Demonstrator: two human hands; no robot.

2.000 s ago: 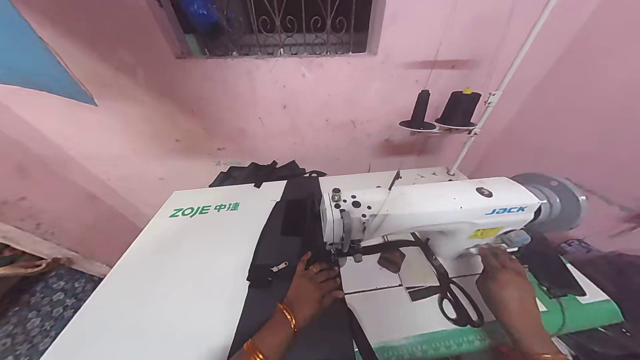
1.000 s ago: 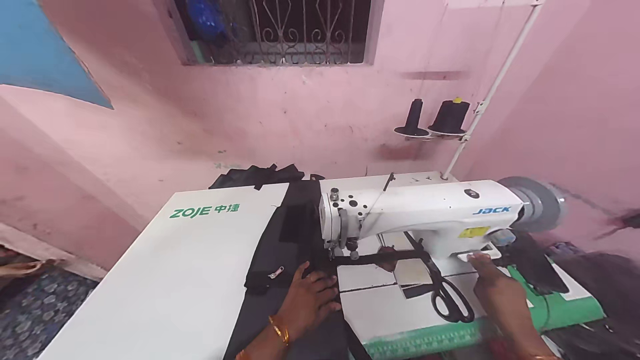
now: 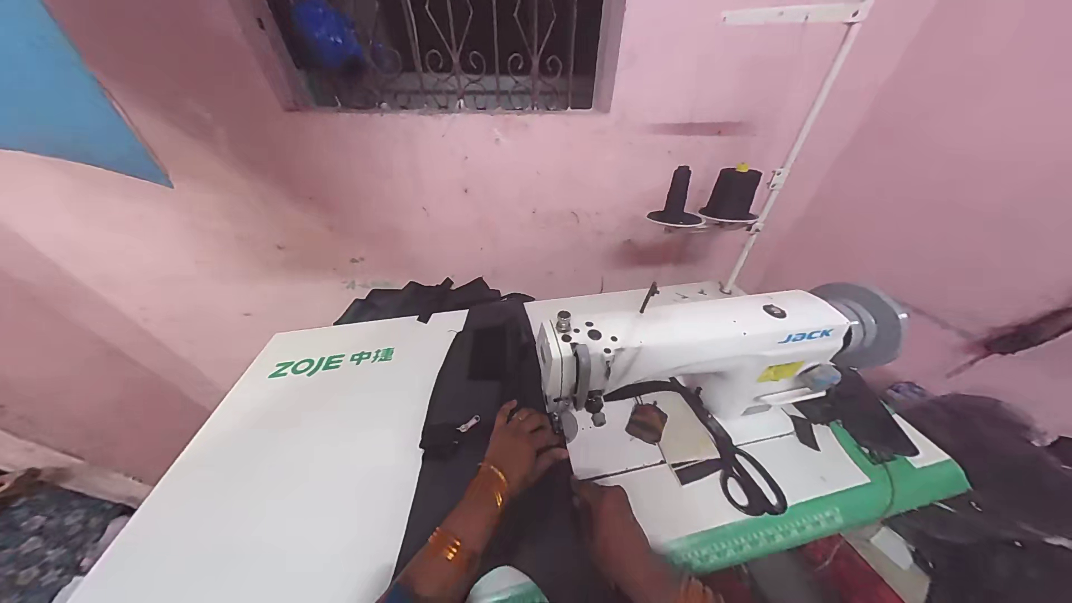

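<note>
Dark fabric with a zipper pull lies across the white sewing table and passes beside the needle area of a white industrial sewing machine. My left hand rests on this cloth just left of the presser foot, fingers spread and pressing down. At the fabric's right edge, nearer the front, my right hand touches the cloth with its fingers bent; whether it pinches the edge is unclear. Black-handled scissors lie on the table under the machine arm, to the right of my right hand.
Black thread cones stand on a holder behind the machine. More black fabric is bunched at the table's back edge. Small dark pieces and a beige card lie near the scissors. A green measuring strip edges the front.
My right hand has left the machine's lever area at the right and come left to the fabric's edge. My left hand stays on the fabric near the needle area.
</note>
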